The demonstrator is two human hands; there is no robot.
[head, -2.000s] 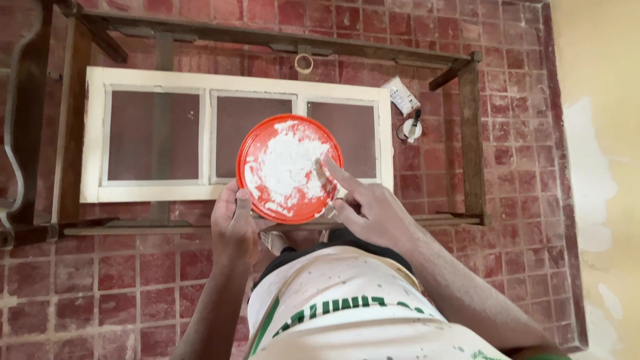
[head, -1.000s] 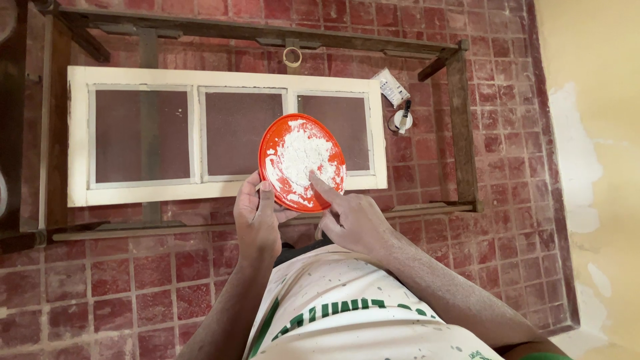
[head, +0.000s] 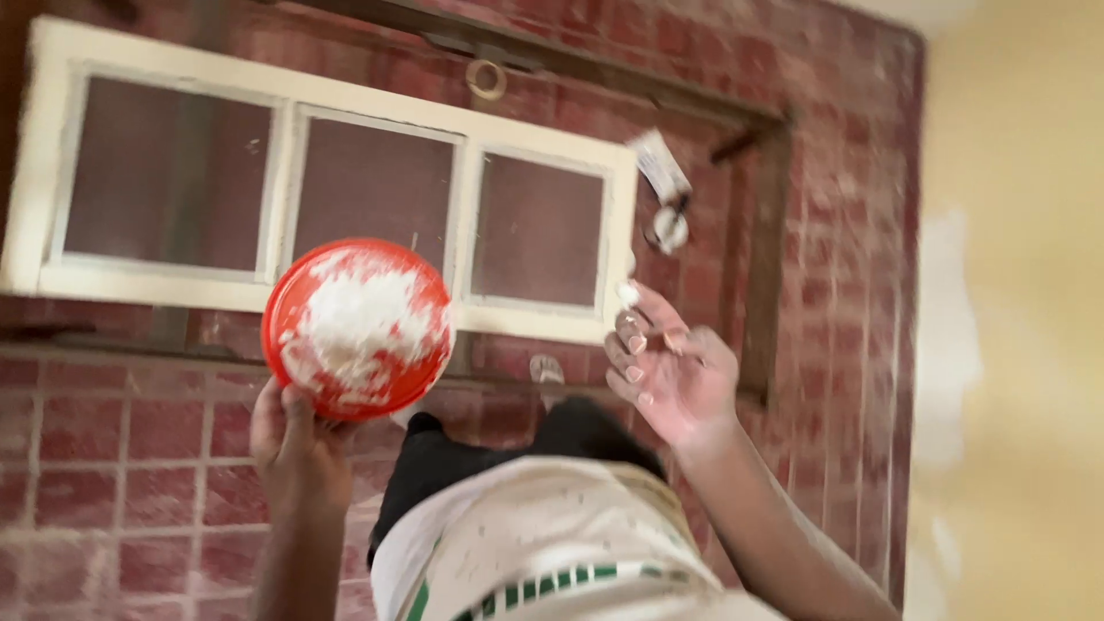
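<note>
My left hand grips the near rim of a round red plastic lid or shallow dish. White paste or powder is spread over its face. To the right, my right hand is turned palm up beside the frame's near right corner, fingers partly curled, with a small dab of white material on the index fingertip. Under and beyond the dish lies a cream-painted window frame with three panes.
Dark wooden rails surround the frame above a red tiled floor. A tape roll lies beyond it. A white packet and a small white round item are at its right. A patched yellow wall stands right.
My right hand has left the white material on the dish and moved right, palm turned up, with a dab on its fingertip. The dish has moved left in my left hand. The view has tilted.
</note>
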